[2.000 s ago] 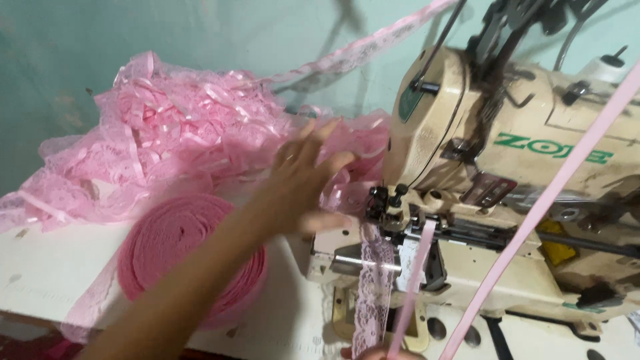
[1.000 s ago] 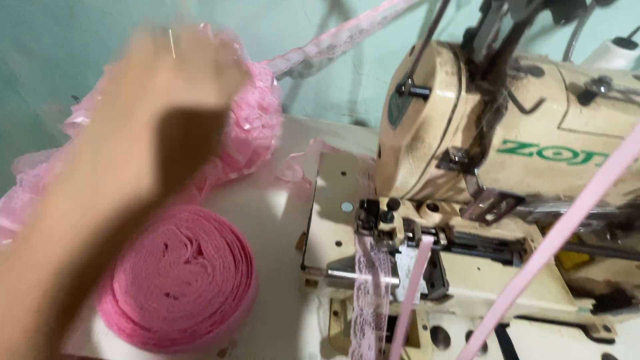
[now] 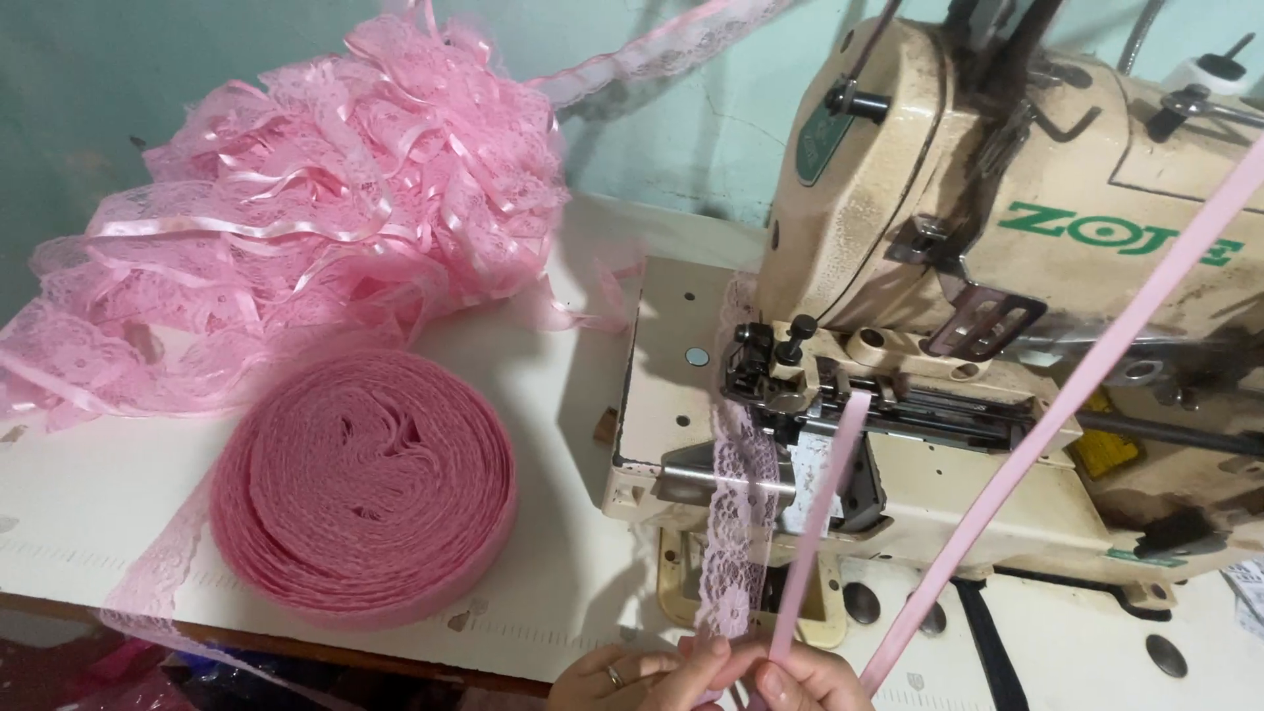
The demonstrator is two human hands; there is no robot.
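At the lower middle, my left hand [image 3: 642, 679], with a ring on one finger, pinches the lower end of a pink lace strip [image 3: 731, 543]. Right beside it, my right hand [image 3: 805, 681] grips a pink satin ribbon [image 3: 818, 513]. Lace and ribbon both run up to the presser area of a cream Zoje sewing machine [image 3: 869, 197]. A second length of pink ribbon [image 3: 1066, 395] slants from the upper right down behind my right hand. A flat roll of pink lace [image 3: 360, 484] lies on the white table to the left, its loose tail hanging over the front edge.
Behind the roll is a big heap of ruffled pink lace with ribbon [image 3: 395, 188]. A lace strip [image 3: 652, 59] stretches from it to the upper right along the green wall [image 3: 681, 138]. The white table's edge [image 3: 395, 657] runs in front. A thread cone [image 3: 1210, 74] stands behind the machine.
The arm that reached over the lace heap has drawn back, and both hands are now together below the machine. The heap sits further from the machine than two seconds ago.
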